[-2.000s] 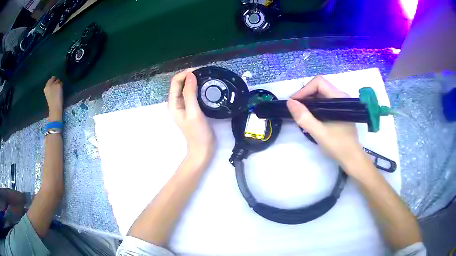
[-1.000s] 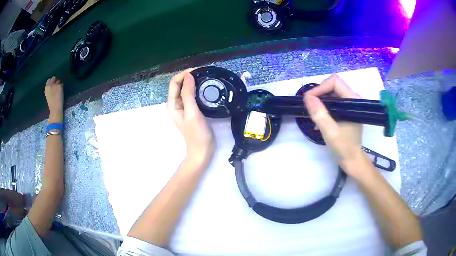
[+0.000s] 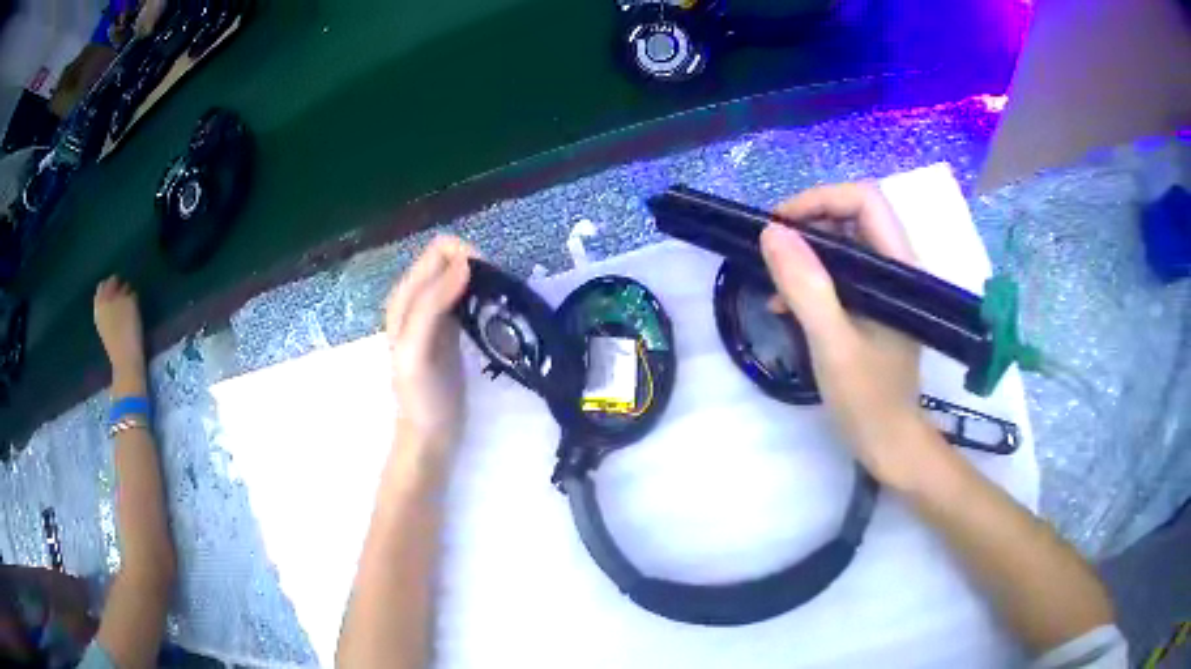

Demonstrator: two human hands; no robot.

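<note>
My left hand (image 3: 431,346) holds the round black speaker baffle (image 3: 503,329) by its outer edge, tilted beside the open ear cup. The open ear cup (image 3: 664,369) shows a green circuit board (image 3: 619,310) and a white battery (image 3: 610,374) with yellow tape and wire. My right hand (image 3: 842,301) grips the black glue syringe (image 3: 888,285), green cap to the right, its tip above the bubble-wrap surface, away from the cup. The closed ear cup (image 3: 758,333) lies partly behind my right hand. The headband (image 3: 731,603) curves toward me on the white paper (image 3: 314,431).
A green conveyor belt (image 3: 392,118) runs across the back with headphones (image 3: 196,196) at left and more (image 3: 660,50) at top. Another person's forearm (image 3: 127,484) with a blue band is at left. A slotted black object (image 3: 969,426) lies right. Purple light glows top right.
The syringe has lifted off the open cup and tilted, tip up and left. My left hand has tilted the baffle and moved lower left. The headphones have shifted left and down in view.
</note>
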